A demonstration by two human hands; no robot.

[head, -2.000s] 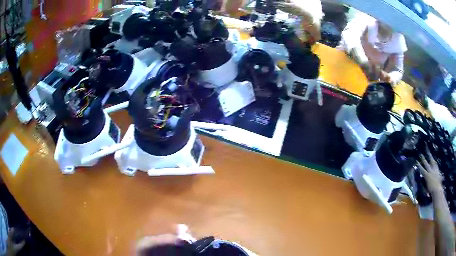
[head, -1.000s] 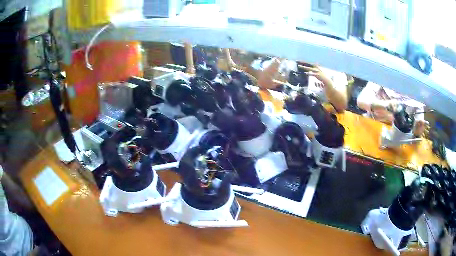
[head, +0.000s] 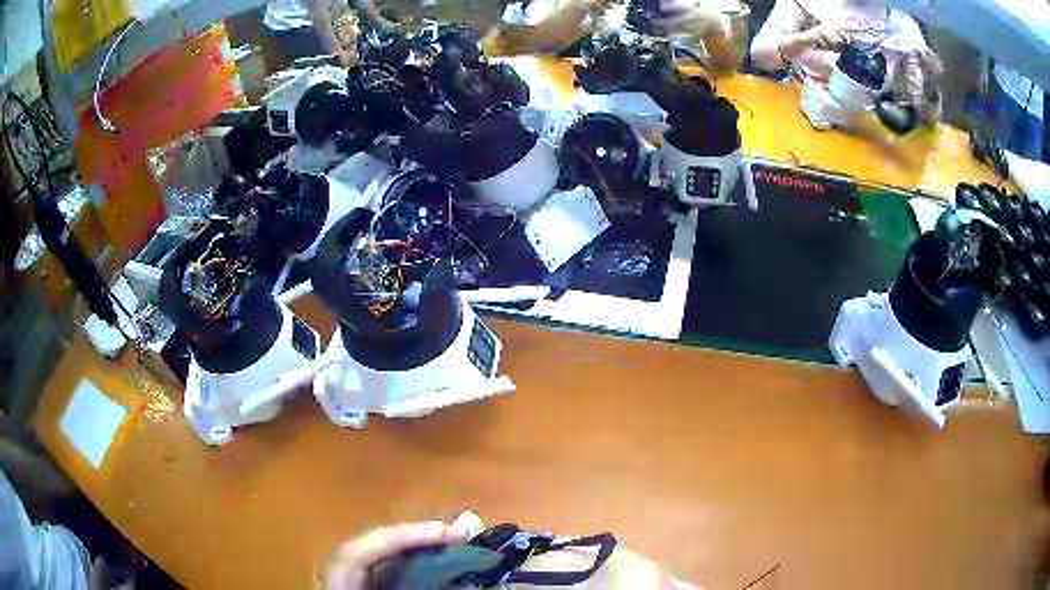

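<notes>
My left hand (head: 386,544) is at the bottom edge, partly cut off, with its fingers around a black camera head part (head: 443,565). A black open frame-like piece (head: 581,558) lies against its right side. My right hand (head: 647,573) shows as a strip of skin beside that frame; its fingers are hidden or out of the picture. Just beyond stand two part-assembled camera units, one at left (head: 236,334) and one nearer the middle (head: 397,311), with white bases, black heads and loose coloured wires.
Another camera unit (head: 910,323) stands at the right, beside rows of black parts (head: 1013,248). More units crowd the back left around a white plate (head: 567,231). A dark mat (head: 771,265) covers the middle. A person (head: 835,52) opposite holds a unit.
My right hand has come from the black parts at the far right to the bottom middle. A unit from the mat's right end is now with the person opposite. The view tilted up, then down.
</notes>
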